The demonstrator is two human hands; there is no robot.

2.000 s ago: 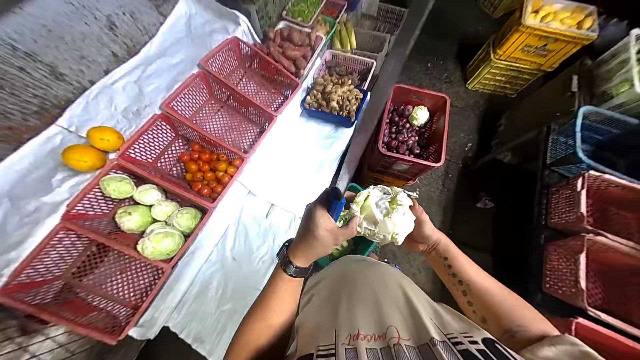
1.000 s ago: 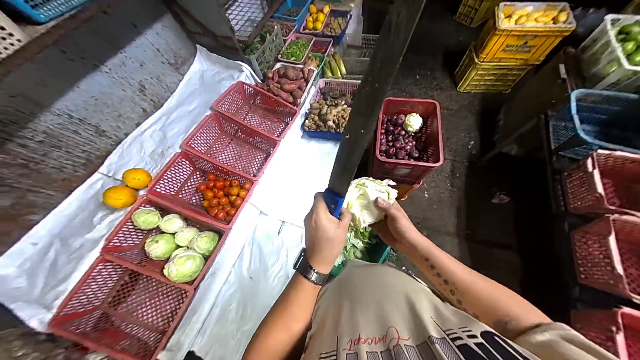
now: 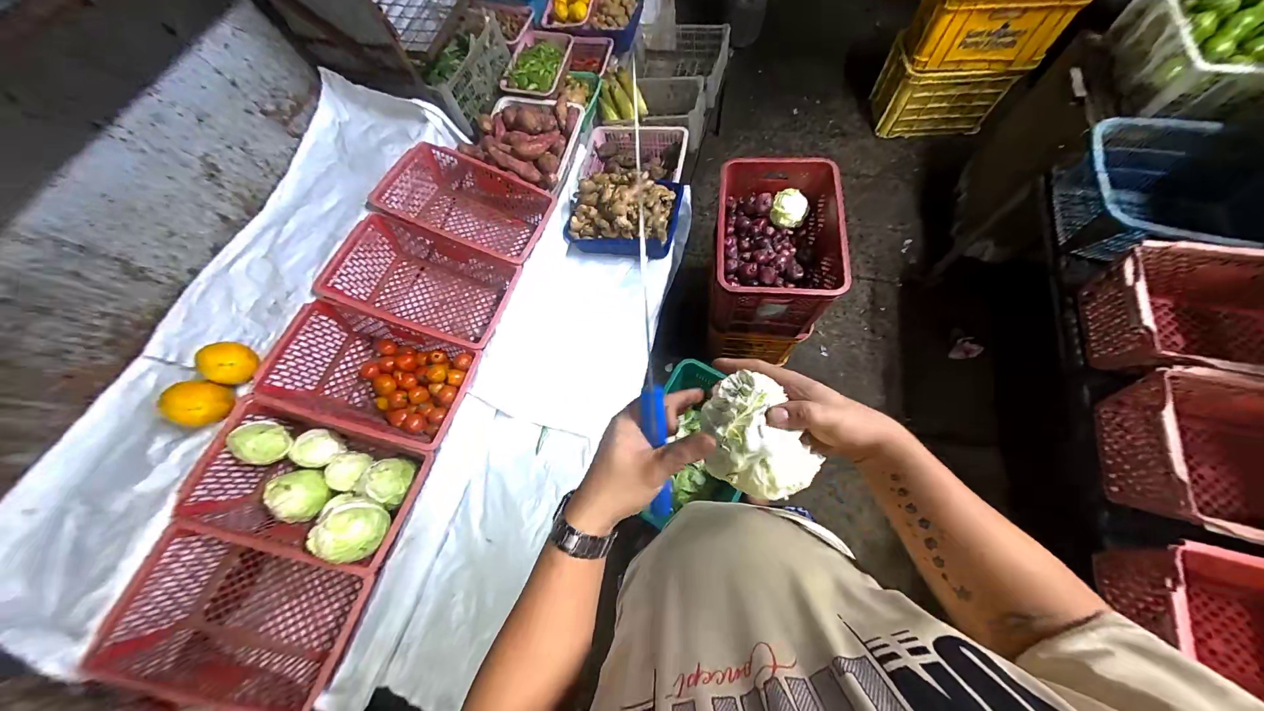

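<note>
My left hand [image 3: 637, 454], with a watch at its wrist, holds the blue handle of a long knife [image 3: 644, 247]. The blade points away from me and shows its thin edge. My left thumb reaches toward a pale cabbage [image 3: 758, 439] with ragged outer leaves. My right hand [image 3: 820, 410] grips that cabbage from the right, its thumb on top. Below both hands stands a green basket [image 3: 696, 373] with green leaves [image 3: 691, 482] in it, partly hidden by the hands and my shirt.
On the white-covered table, red crates hold trimmed cabbages [image 3: 349, 528] and tomatoes [image 3: 415, 385]; two orange-yellow fruits [image 3: 197, 403] lie beside them. Ginger [image 3: 622, 207] fills a blue basket. Red onions [image 3: 760, 247] and a pale cabbage [image 3: 789, 208] sit in a red crate [image 3: 780, 301] ahead. Crates [image 3: 1180, 444] line the right.
The knife's blade has turned from its broad side to its thin edge since one second ago. The cabbage in my right hand shows more of its pale, ragged surface.
</note>
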